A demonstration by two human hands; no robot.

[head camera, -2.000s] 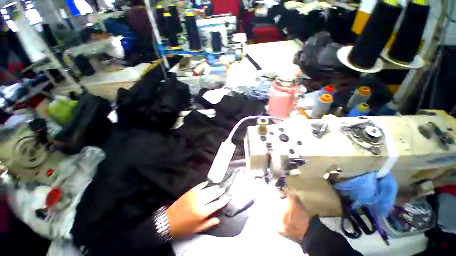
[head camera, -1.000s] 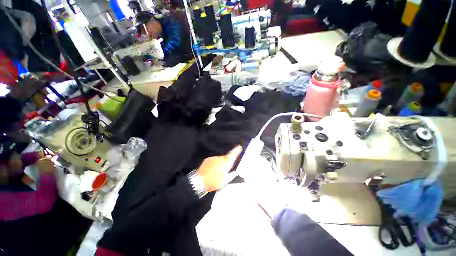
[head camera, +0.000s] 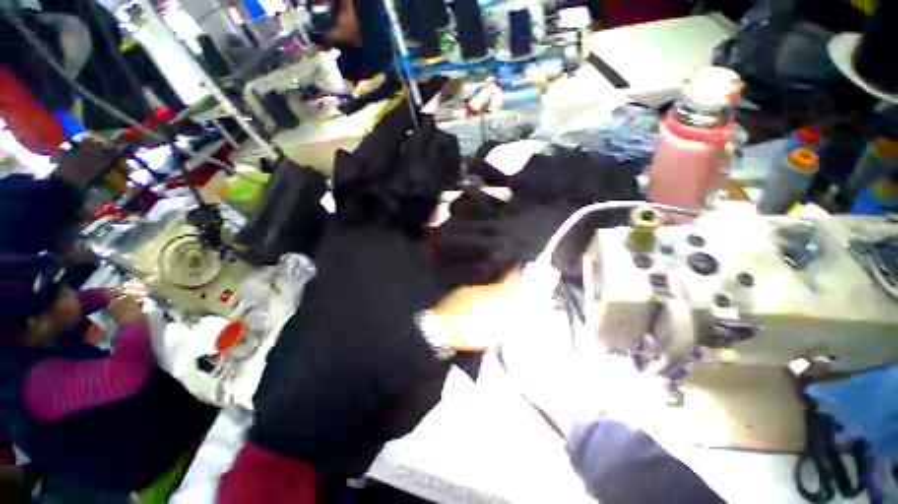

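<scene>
The cream sewing machine head (head camera: 837, 340) is at the right, its needle area in bright glare. My left hand (head camera: 478, 313), with a bracelet at the wrist, reaches over the black cloth (head camera: 345, 315) toward the lamp at the end of the white curved cable (head camera: 581, 219). Its fingertips are lost in glare, so any grip is hidden. My right sleeve (head camera: 635, 463) enters from the bottom, left of the machine base; my right hand is washed out by the glare. A thin dark edge runs from the bright area toward that sleeve. The black cloth lies left of the white table (head camera: 443, 472).
A pink flask (head camera: 689, 162) and thread cones (head camera: 791, 179) stand behind the head. Black-handled scissors (head camera: 832, 463) and a light blue tassel (head camera: 871, 409) are at the right edge. Another person in a pink striped sleeve (head camera: 94, 379) sits at a machine on the left.
The view has swung left. My left hand has moved from the cloth near the presser foot to the lamp. My right hand has left the needle area, moving toward the left.
</scene>
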